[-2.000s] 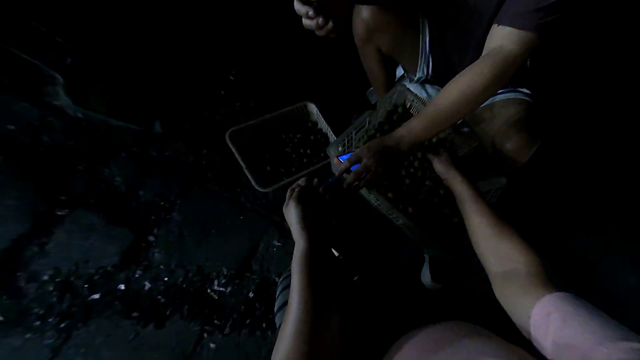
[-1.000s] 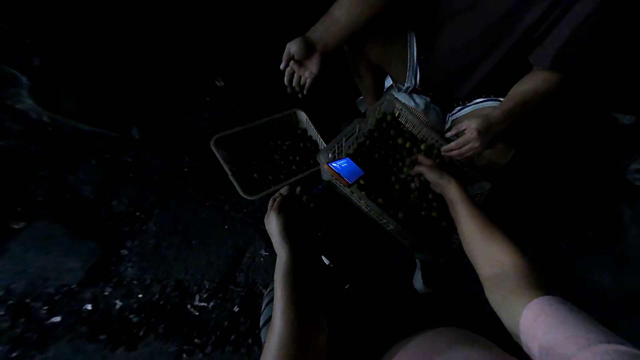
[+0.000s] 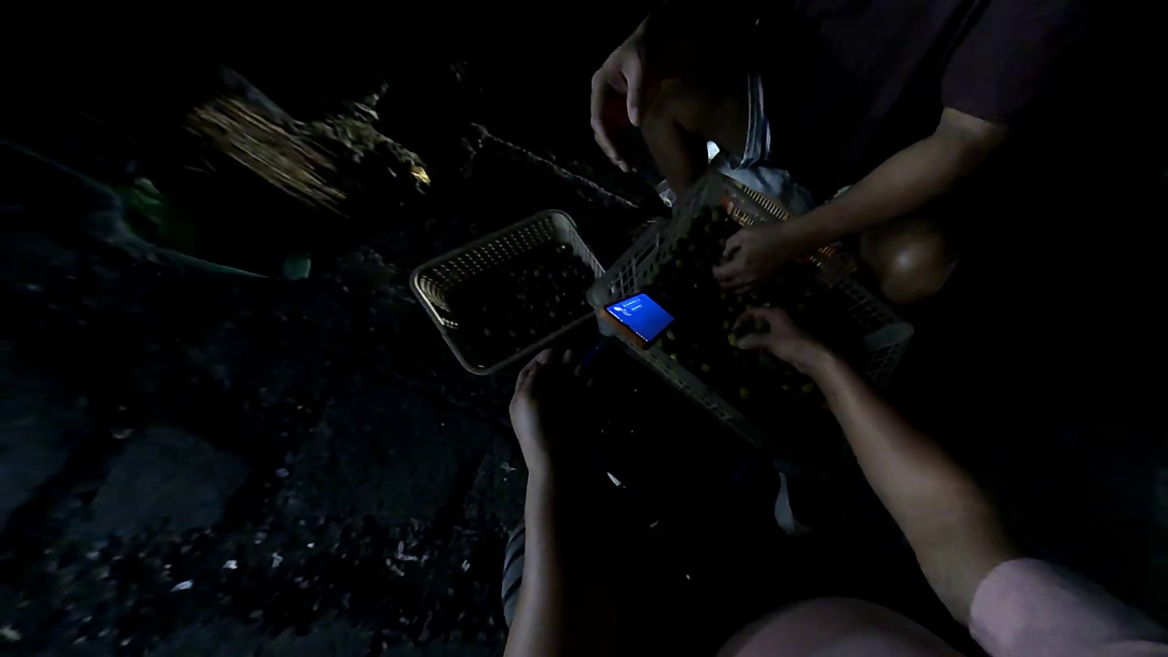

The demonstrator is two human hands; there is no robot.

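A plastic crate (image 3: pixel 712 401) of small round fruits or nuts stands tilted in the view, right of centre. My right hand (image 3: pixel 776 336) is over its contents with fingers curled; a small round piece seems to be at the fingertips, but the dark hides the grip. A phone with a lit blue screen (image 3: pixel 641 316) lies at the crate's left corner. Left of it is a shallower plastic basket (image 3: pixel 484 369) with more of the small round pieces. My left hand (image 3: pixel 540 388) is just below that basket's near rim, its fingers in shadow, so what it holds cannot be told.
Across the crate a person crouches, one hand (image 3: pixel 753 257) in the crate and the other hand (image 3: pixel 619 100) hanging above. A bundle of dry stalks or wood (image 3: pixel 274 151) lies at the upper left. Pale scraps litter the dark ground (image 3: pixel 228 566).
The other person's hand, which was on the phone two seconds ago and over the knee one second ago, is now in the crate. Light now falls on the upper-left ground.
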